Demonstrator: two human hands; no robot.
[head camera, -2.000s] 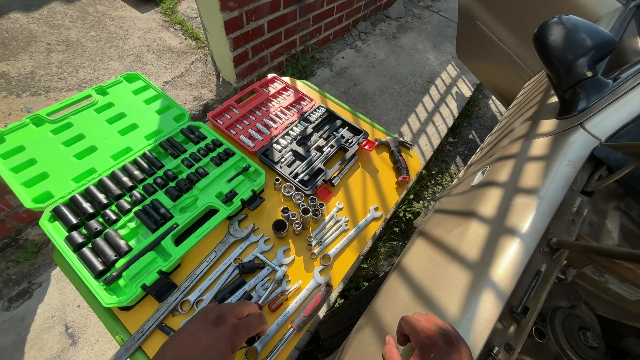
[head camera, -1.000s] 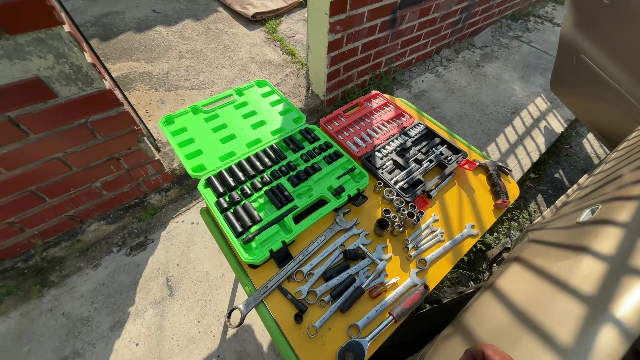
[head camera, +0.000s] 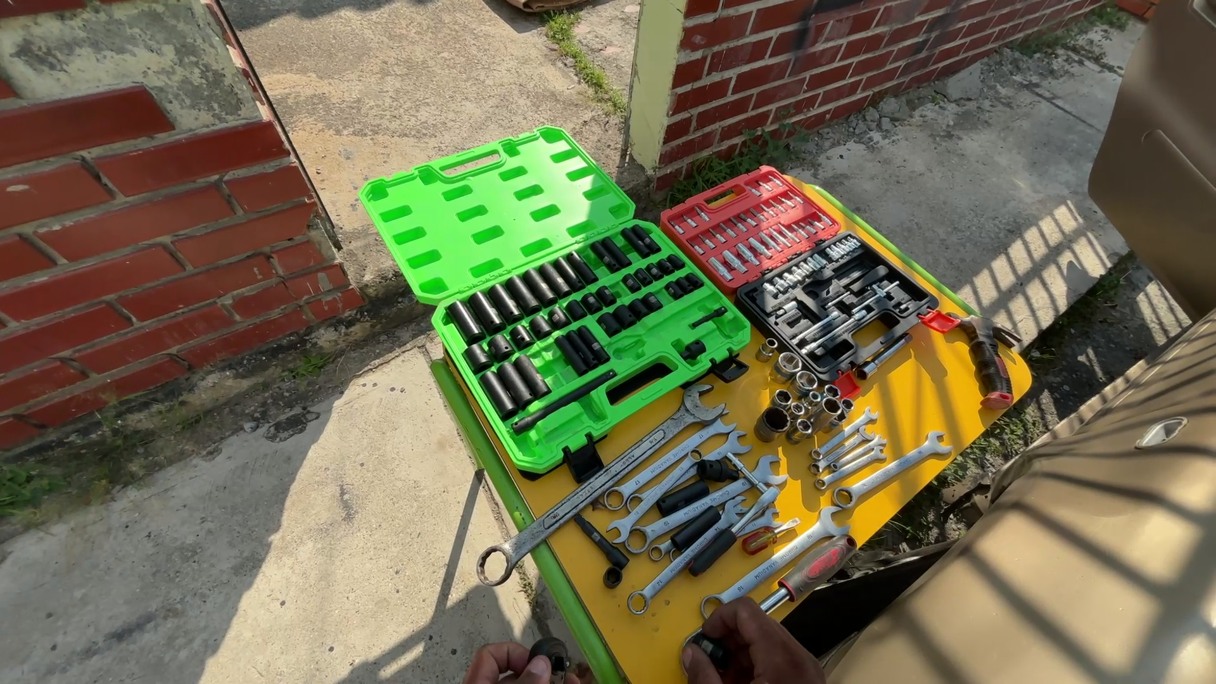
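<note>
My left hand (head camera: 508, 663) shows at the bottom edge, its fingers around the round head of a dark tool (head camera: 549, 652), perhaps a ratchet. My right hand (head camera: 750, 646) is beside the table's near edge, fingers closed on a small black socket (head camera: 711, 650). Just above it lies a ratchet with a red and grey handle (head camera: 819, 566). Combination wrenches (head camera: 665, 560), black sockets (head camera: 696, 527) and a small screwdriver (head camera: 768, 537) lie close by. A very large combination wrench (head camera: 608, 480) overhangs the left edge. Chrome sockets (head camera: 803, 399) stand in a cluster farther back.
An open green case (head camera: 499, 223) of black sockets and an open red and black socket case (head camera: 750, 223) lie on the yellow table (head camera: 902, 399). A hammer (head camera: 990, 366) is at its right edge. The tan car body (head camera: 1073, 532) borders the right; brick walls (head camera: 142, 228) stand behind.
The view has swung left, away from the car. Both hands are now low in view, holding dark parts; one second ago only part of a hand showed at the bottom.
</note>
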